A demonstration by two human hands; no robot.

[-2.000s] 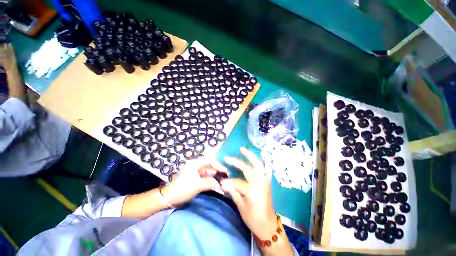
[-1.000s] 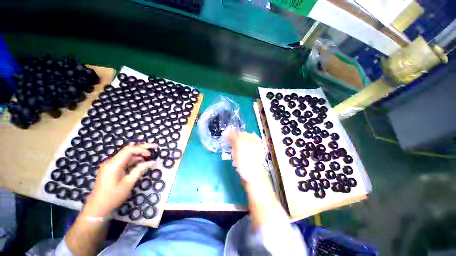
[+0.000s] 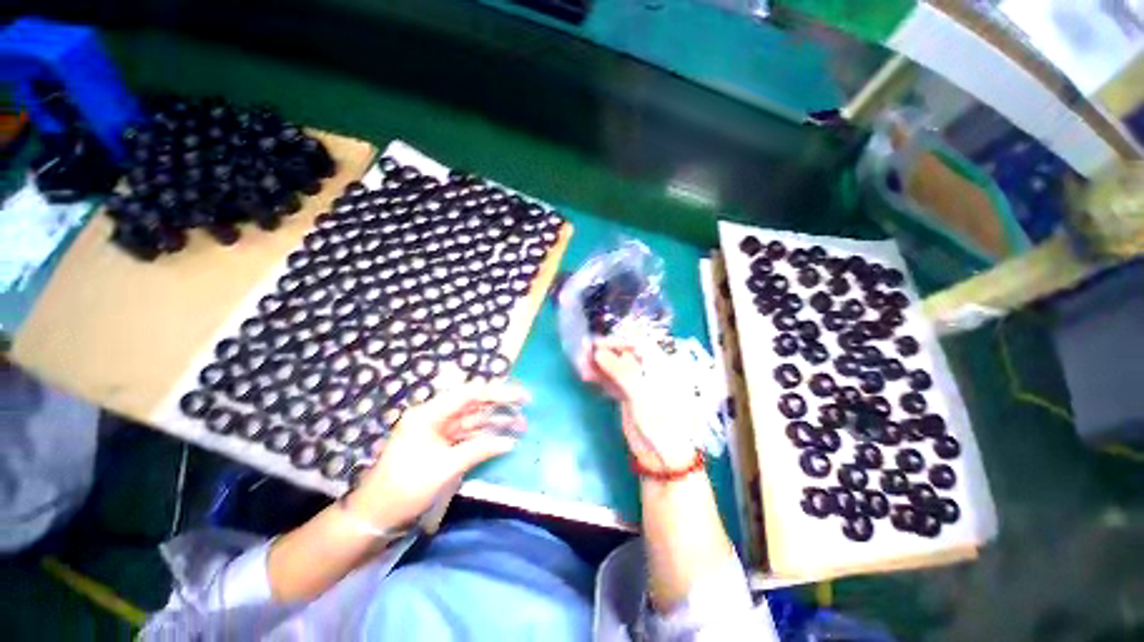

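My left hand (image 3: 433, 445) is over the near right corner of the left board of black rings (image 3: 376, 314), fingers curled towards the green bench; blur hides whether it holds a ring. My right hand (image 3: 646, 399) is at the near side of the crumpled clear bag (image 3: 580, 301), its fingertips against the plastic; what they hold cannot be told. Small black parts (image 3: 615, 301) show inside the bag. White strips (image 3: 703, 389) lie beside and partly under my right hand. The right-hand white sheet (image 3: 784, 502) bears black rings (image 3: 815, 464) more loosely spaced.
Tall black assemblies (image 3: 220, 169) cluster on a brown board (image 3: 107, 314) at far left, beside a blue fixture (image 3: 75, 63). Another person's grey clothing (image 3: 44, 458) shows at the left edge. Brown sheets (image 3: 740, 439) are stacked under the right sheet. A yellowish bar (image 3: 1004, 282) stands beyond it.
Both hands were together around a black part, then parted. Since one second ago, my left hand has moved right, off the middle ring rows. My right hand stays at the bag. The camera view has shifted.
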